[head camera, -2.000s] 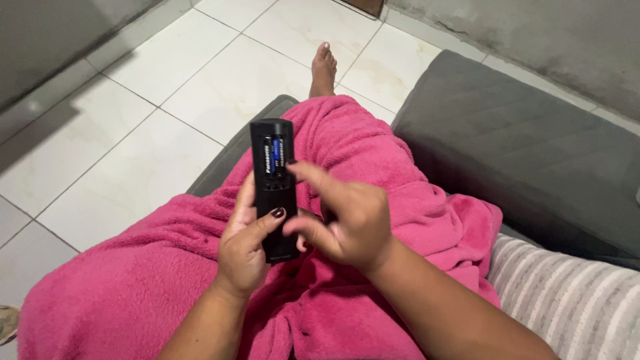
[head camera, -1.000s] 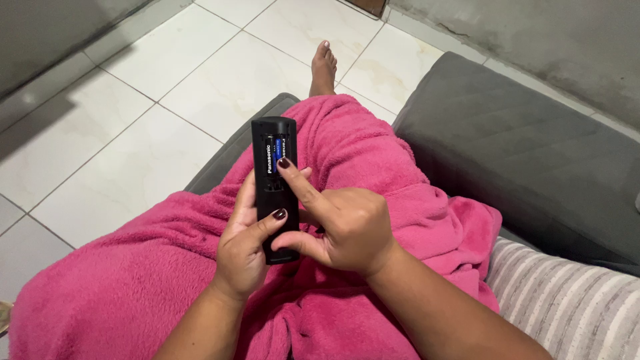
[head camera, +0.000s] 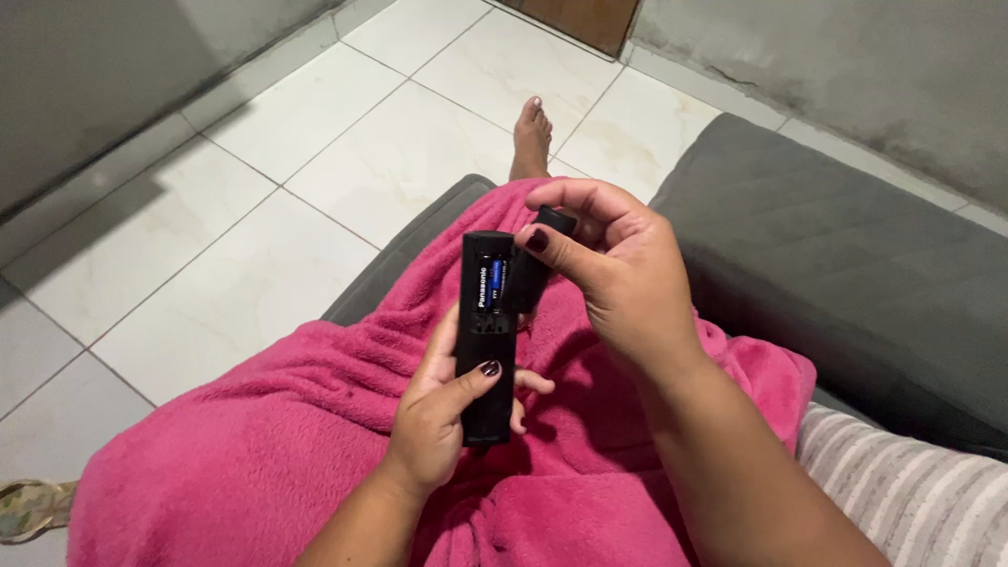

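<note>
My left hand point(head camera: 433, 417) holds a black remote control point(head camera: 486, 394) upright over my lap, its back facing me and the thumb across it. Panasonic AAA batteries point(head camera: 484, 283) lie in its uncovered battery compartment near the top. Between the thumb and fingers of my right hand point(head camera: 622, 260) is the black battery cover point(head camera: 535, 272), tilted and close beside the compartment's right edge, overlapping it in view. Whether cover and remote touch, I cannot tell. A pink fleece blanket point(head camera: 236, 465) covers my lap and legs beneath both hands.
My bare foot point(head camera: 533, 142) shows beyond the blanket, above white floor tiles point(head camera: 346, 142). A grey padded backrest or cushion point(head camera: 827, 236) stands on the right, with a striped grey and white fabric point(head camera: 906, 480) at lower right. Part of a patterned object point(head camera: 31, 508) lies at lower left.
My right hand, whose index finger was on the batteries a second ago, has moved up and now holds the battery cover beside the remote. The left hand keeps its hold on the remote.
</note>
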